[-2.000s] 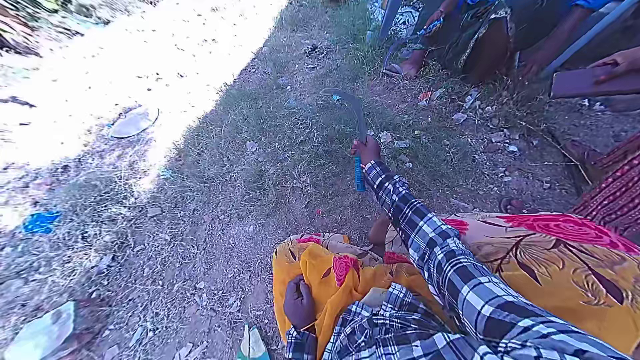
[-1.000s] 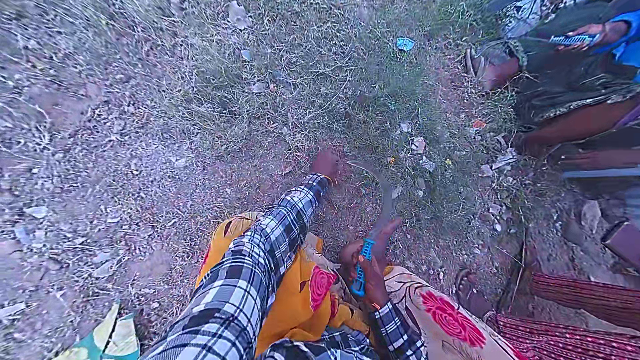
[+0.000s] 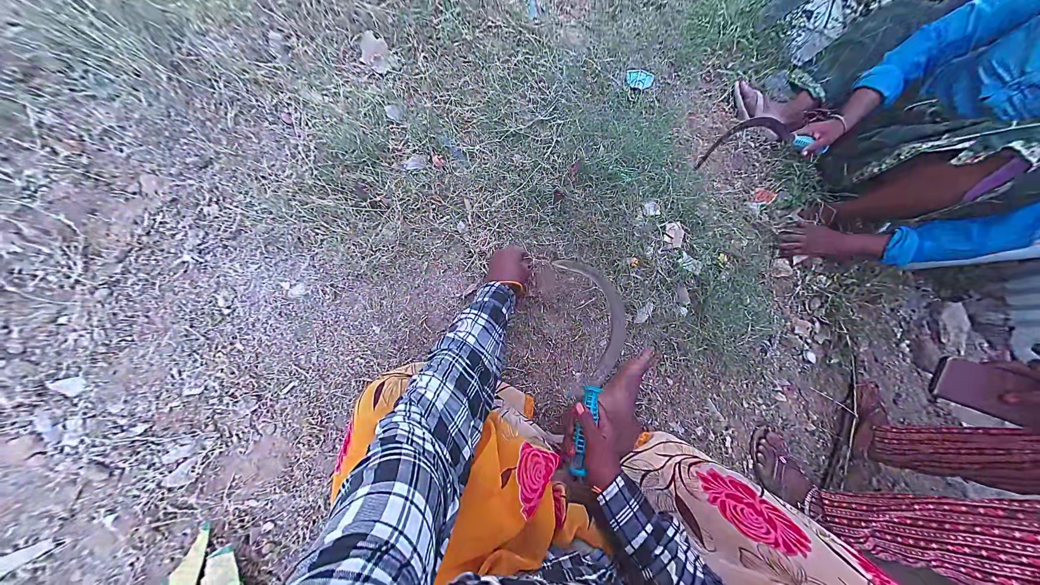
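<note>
My left hand [image 3: 509, 268] reaches forward, low over the dry grass [image 3: 439, 301]; its fingers are partly hidden and blurred, so whether they grip any stems is unclear. Close to my knees, my right hand [image 3: 600, 447] is closed around the blue ribbed handle of a sickle [image 3: 616, 325]. The curved metal blade arcs up from the handle and back toward my left hand, with its tip a little to that hand's right. My bare foot [image 3: 626, 398] is just beside the handle. A yellow floral cloth [image 3: 487, 479] covers my legs.
At the upper right a co-worker in blue sleeves [image 3: 934, 65] crouches, holding another sickle [image 3: 747, 126] by its blue handle. Another person's sandalled foot [image 3: 780, 467] and red patterned trousers [image 3: 934, 516] are at the right, near a hand with a dark flat object [image 3: 975, 390]. Litter [image 3: 673, 236] dots the grass.
My left hand has gone from my lap to the grass in front. The sickle, held out ahead at first, is now close to my foot. The view has swung.
</note>
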